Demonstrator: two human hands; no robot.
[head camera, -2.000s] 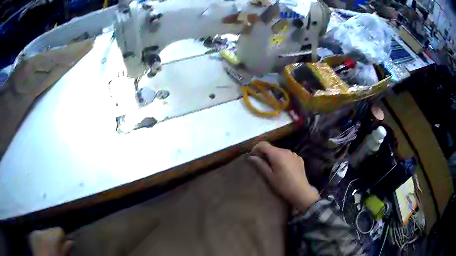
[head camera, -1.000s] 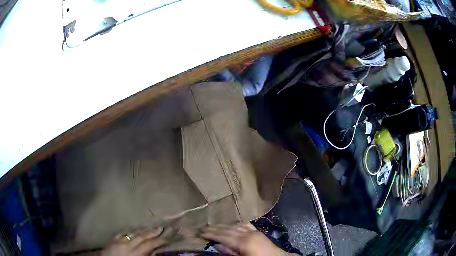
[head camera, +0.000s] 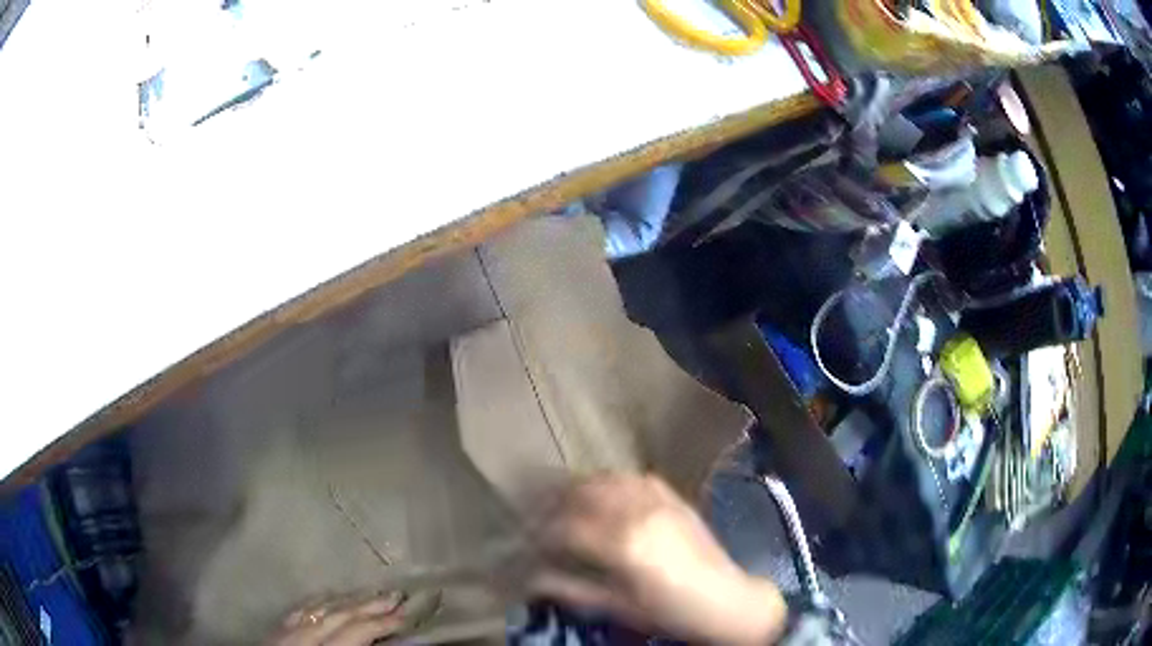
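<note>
A brown garment panel lies below the table's front edge, over the wearer's lap. It has a seam line and a pocket-like piece at its middle right. My left hand rests on the panel at the bottom of the picture, cut off by the edge; its grip cannot be told. My right hand is blurred and lies over the panel's lower right part, covering the lower end of the pocket-like piece. Whether its fingers hold the cloth cannot be told.
The white sewing table has a worn brown front edge. Yellow-handled scissors and a red-handled tool lie at its top right. At the right are a white bottle, a yellow-green item, a tape roll and cords.
The view has tilted down from the machine to the lap. My right hand has moved from the table edge onto the panel, then up over its lower right. My left hand is lower on the panel.
</note>
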